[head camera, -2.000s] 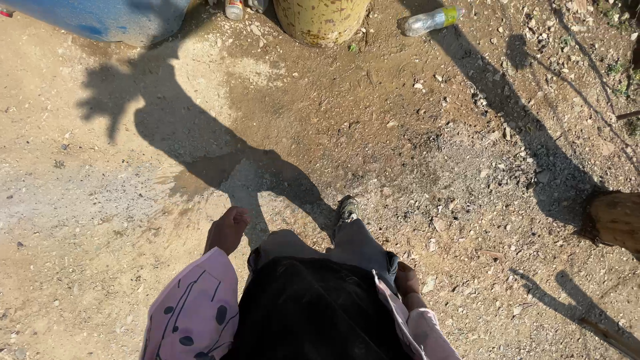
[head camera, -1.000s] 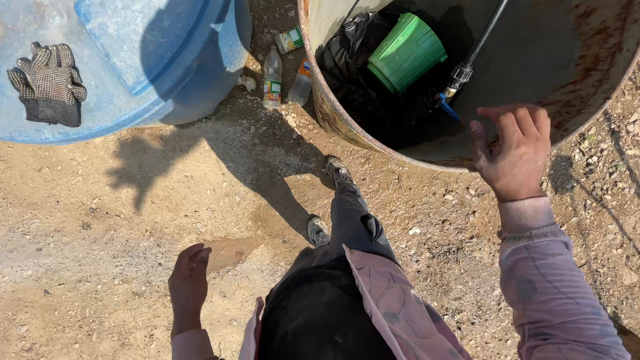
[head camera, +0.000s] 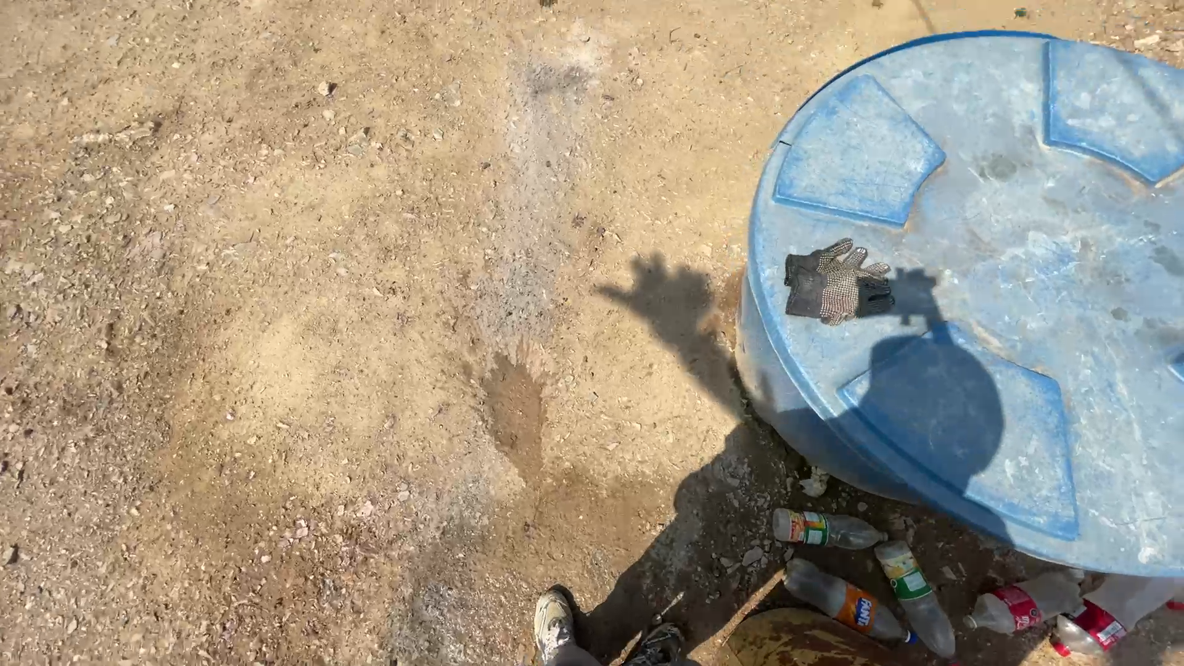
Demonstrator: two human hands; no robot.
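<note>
Neither of my hands is in the frame of now; only the shadow of a hand with spread fingers falls on the dirt left of a large blue plastic tank (head camera: 1045, 250). A pair of dark knit work gloves with dotted palms (head camera: 839, 282) lies on the tank's lid near its left edge. My shoes (head camera: 555, 624) stand on the ground at the bottom of the view. What my hands hold or touch is hidden.
Several plastic bottles (head camera: 832, 529) lie on the ground below the tank's edge. The rusty rim of a drum (head camera: 805, 638) shows at the bottom. Dry, stony dirt (head camera: 324, 324) with a damp patch (head camera: 515, 407) spreads to the left.
The view has swung far to the left. Both hands, seen a second ago with the right over the drum, have left the frame. The gloves still lie on the tank.
</note>
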